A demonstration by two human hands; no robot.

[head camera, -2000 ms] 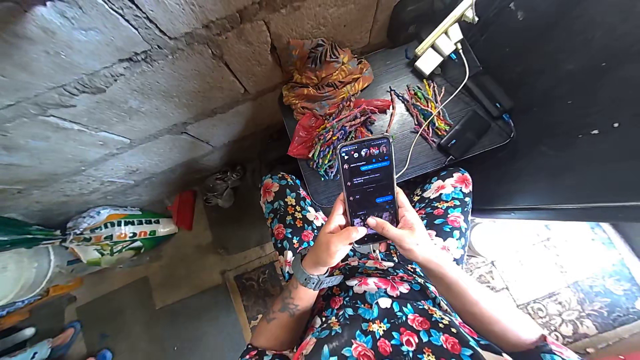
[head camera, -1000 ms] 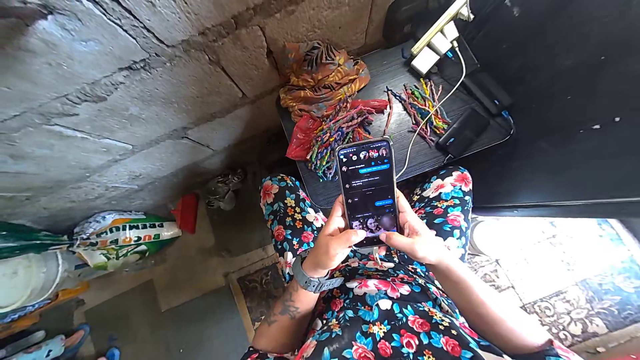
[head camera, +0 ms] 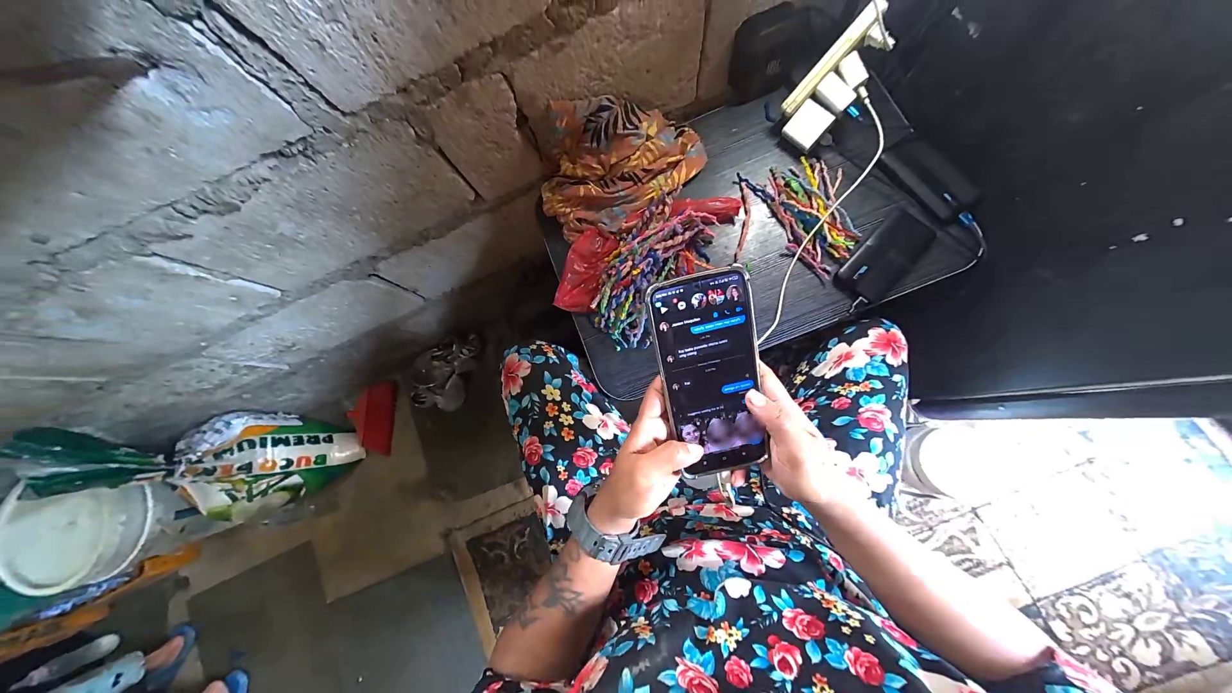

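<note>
A smartphone (head camera: pixel 707 371) with a lit chat screen is held upright over my lap. My left hand (head camera: pixel 647 464), below a grey wristwatch (head camera: pixel 614 539), grips its left side, the thumb at the lower screen. On the other side my right hand (head camera: pixel 794 445) holds the phone, its thumb by the right edge. Beyond it, on a dark folding table (head camera: pixel 717 144), lie a pile of colourful twisted cords (head camera: pixel 640 274) on a red plastic bag (head camera: pixel 582 274) and a second bundle of cords (head camera: pixel 808 212). A patterned orange cloth (head camera: pixel 626 159) is heaped behind the pile.
A power strip (head camera: pixel 833 82) with plugged-in adapters stands at the table's back right, near black devices (head camera: pixel 885 252) and a white cable (head camera: pixel 830 217). A block wall (head camera: pixel 289 192) rises at left. On the floor are a printed sack (head camera: pixel 274 462), a white bucket (head camera: pixel 72 539) and shoes (head camera: pixel 445 371).
My right thumb has moved from the lower screen to the phone's right edge. Both hands keep hold of the phone.
</note>
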